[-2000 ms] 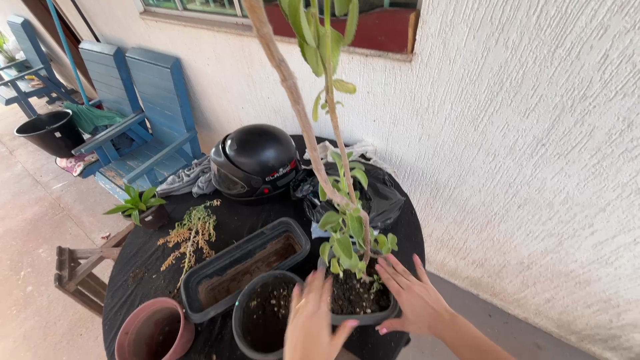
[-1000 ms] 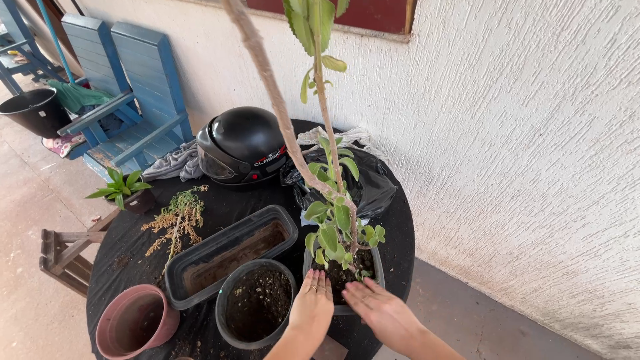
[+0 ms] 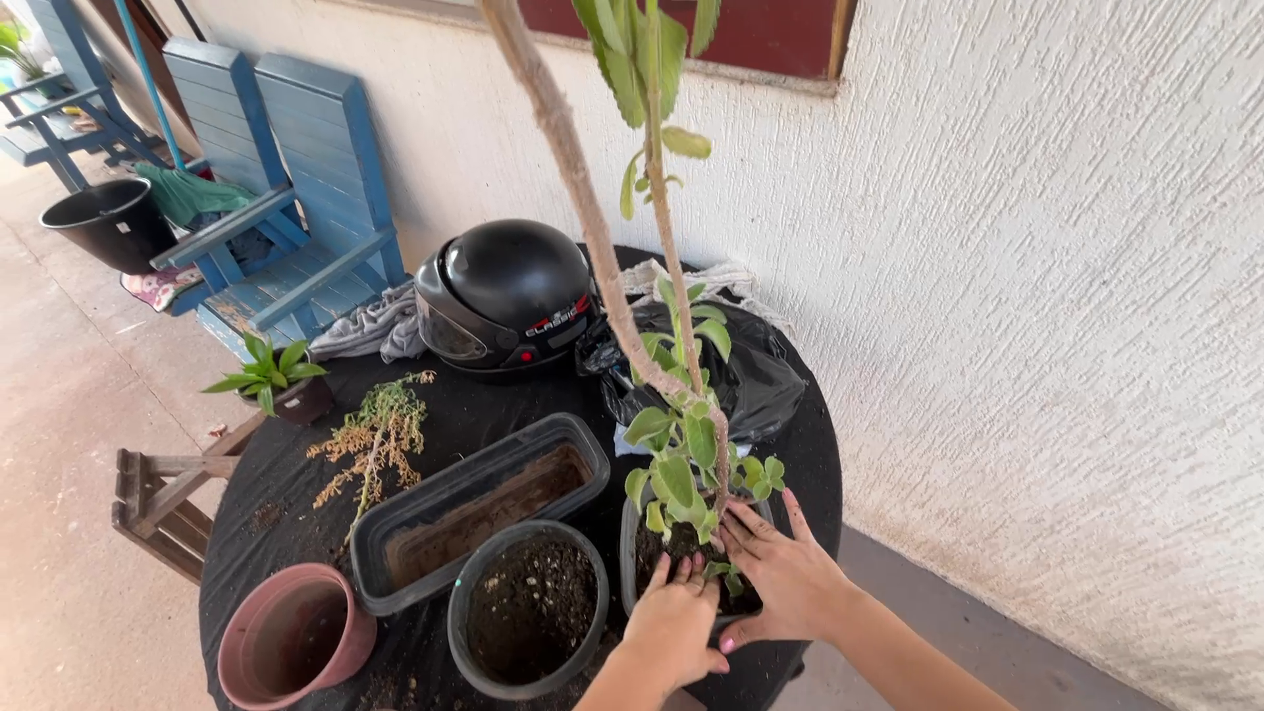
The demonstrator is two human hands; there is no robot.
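Observation:
A tall plant (image 3: 691, 444) with thick bare stems and green leaves stands in a dark square pot (image 3: 630, 563) of soil. My left hand (image 3: 674, 614) rests with its fingertips on the soil at the pot's near left side. Against the base of the stem, my right hand (image 3: 785, 573) lies with fingers spread, its thumb near the pot's front rim. Neither hand grips anything. Left of this pot stands a round dark pot (image 3: 528, 607) partly filled with soil. Behind it lies a long rectangular planter (image 3: 484, 509) with a little soil in the bottom.
A pinkish pot (image 3: 296, 637), a cut dried sprig (image 3: 380, 439), a small potted plant (image 3: 272, 380), a black helmet (image 3: 513, 291) and a black plastic bag (image 3: 760, 375) share the round table (image 3: 247, 533). Blue wooden chairs (image 3: 316, 168) stand behind, and a textured white wall (image 3: 1037, 296) rises at right.
My right hand has moved from the pot's right side, its fingers now up against the stem's base. My left hand stays at the near left of the soil.

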